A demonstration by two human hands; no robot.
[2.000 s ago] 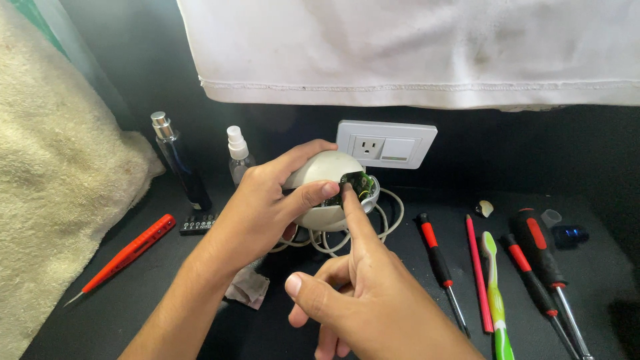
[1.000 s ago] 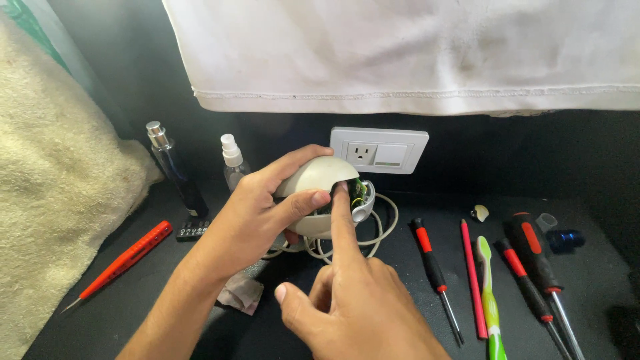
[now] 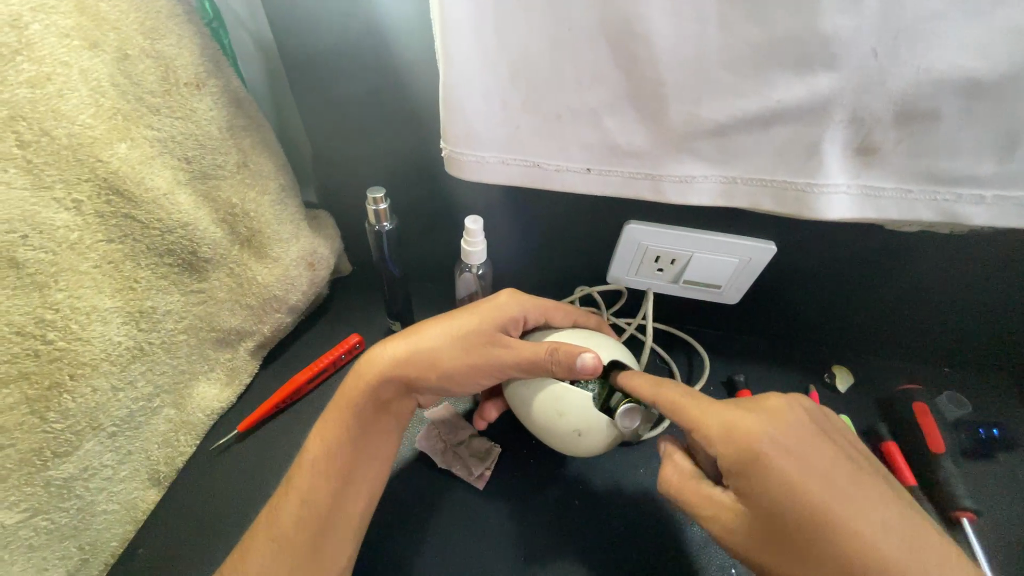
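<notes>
A rounded, off-white plastic device [image 3: 560,420] with an opening in its casing sits tilted above the dark surface. Green circuitry and a pale round part show inside the opening. My left hand [image 3: 488,344] grips the casing from the left, its thumb lying over the top near the opening. The index finger of my right hand [image 3: 768,456] reaches into the opening from the right, and its tip is hidden there; the other fingers are curled. A pale cable [image 3: 694,344] lies coiled behind the device. Below my left hand is a crumpled greyish cloth or paper piece [image 3: 460,448].
A red tool with a thin metal tip [image 3: 296,388] lies left. Behind stand a dark bottle with a silver cap [image 3: 386,256] and a clear spray bottle [image 3: 474,264]. A wall outlet [image 3: 692,262] is at the back. Screwdrivers, including a large one [image 3: 932,448], lie right, beside a small chip [image 3: 838,378].
The device has turned and tilted, so that its opening faces more toward the lower right. My right hand now comes in from the right, where before it reached up from below.
</notes>
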